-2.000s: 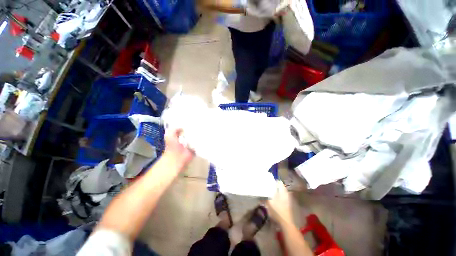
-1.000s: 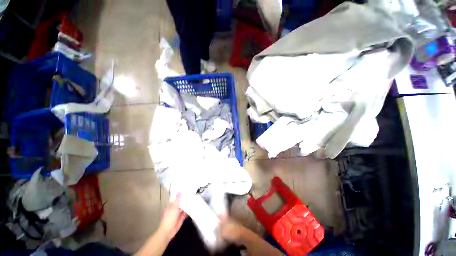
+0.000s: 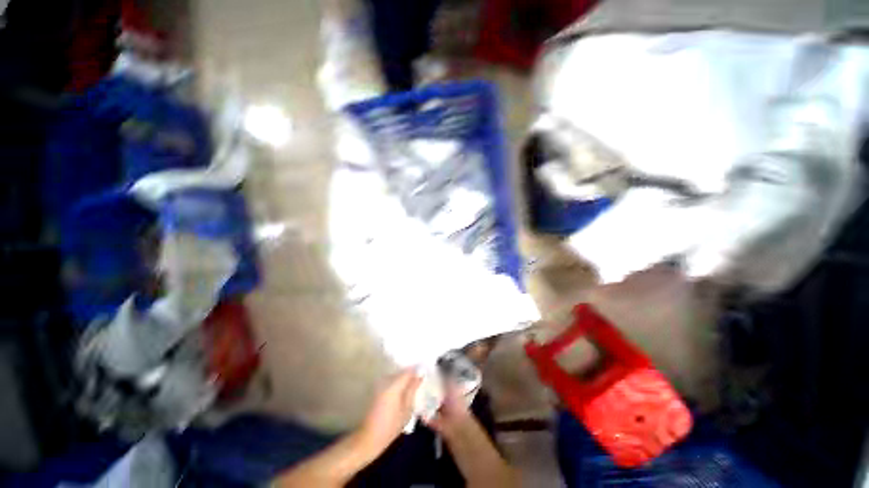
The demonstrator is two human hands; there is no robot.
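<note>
The frame is blurred. White garment panels [image 3: 410,276], glared to pure white, lie over the left side and near end of a blue crate [image 3: 507,191]. Small grey-white pieces [image 3: 443,186] lie loose inside the crate. My left hand [image 3: 393,405] and my right hand [image 3: 452,412] are close together at the bottom centre, both closed on the bunched near end of the white cloth. The fingers are partly hidden by the cloth and blur.
A red plastic stool [image 3: 634,410] stands at lower right. A large heap of pale cloth [image 3: 667,114] lies at right. Blue side crates [image 3: 205,214] with cloth over the rim stand at left, with a red crate [image 3: 229,348] low beside them. A person's dark trouser leg [image 3: 400,38] is beyond the crate.
The cloth, held spread out in the air two seconds ago, came down over the crate. Since one second ago my hands have drawn close together on its near end, and the view has shifted.
</note>
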